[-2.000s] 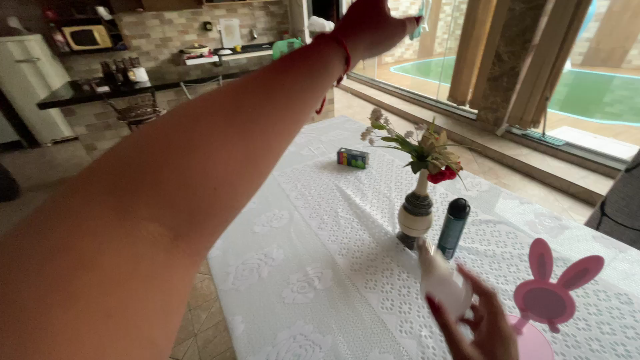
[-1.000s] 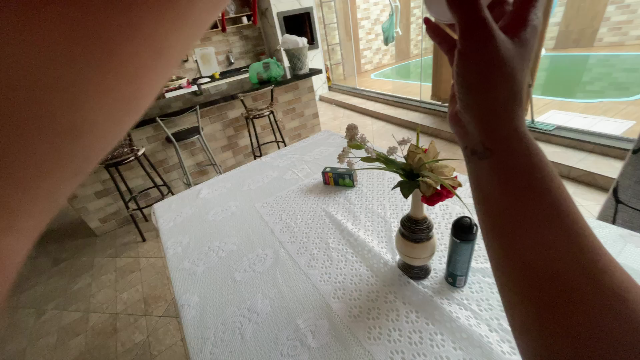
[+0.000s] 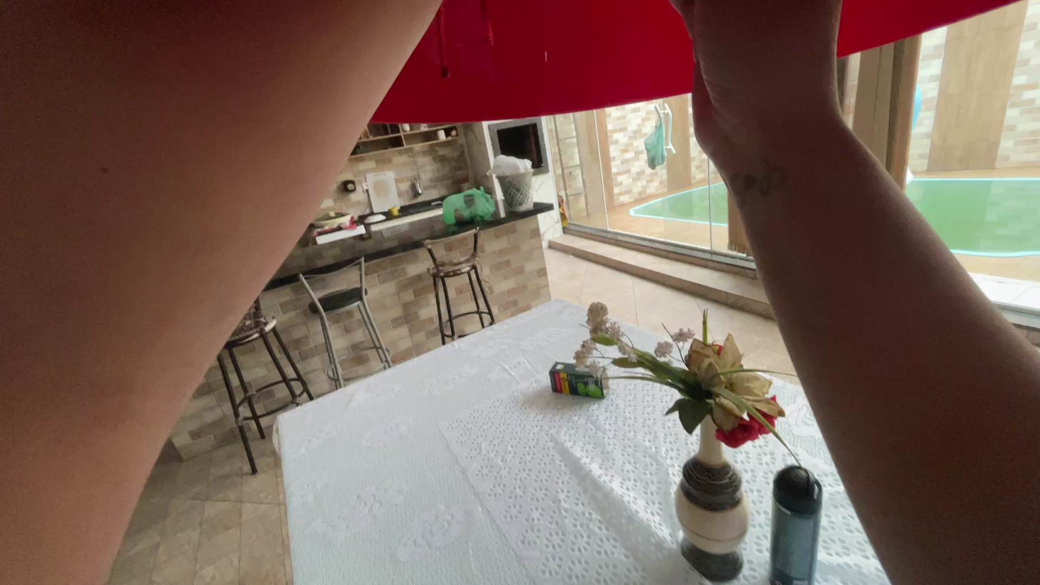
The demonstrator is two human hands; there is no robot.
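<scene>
A smooth red object (image 3: 569,65) with a curved lower edge spans the top of the view; its kind cannot be told. My raised left forearm fills the left side, its hand beyond the top edge. My right hand (image 3: 764,57) is up against the red object, its fingers mostly cut off or hidden, so its grip is unclear. Below stand a cream and dark vase (image 3: 712,512) with artificial flowers (image 3: 731,386), a blue-grey bottle (image 3: 795,528) with a black cap, and a small printed box (image 3: 577,380), all on a white lace tablecloth (image 3: 366,487).
Bar stools (image 3: 457,272) stand along a brick-faced counter (image 3: 520,256) beyond the table. On the counter are a green plastic bag (image 3: 469,206) and a lined wastebasket (image 3: 517,187). Glass doors (image 3: 674,195) and a raised step (image 3: 666,272) lie at the right, with a pool outside.
The red object has come into view overhead. My right hand has risen from low over the table, where it held something white, to the top edge. The pink rabbit-eared object has left the view.
</scene>
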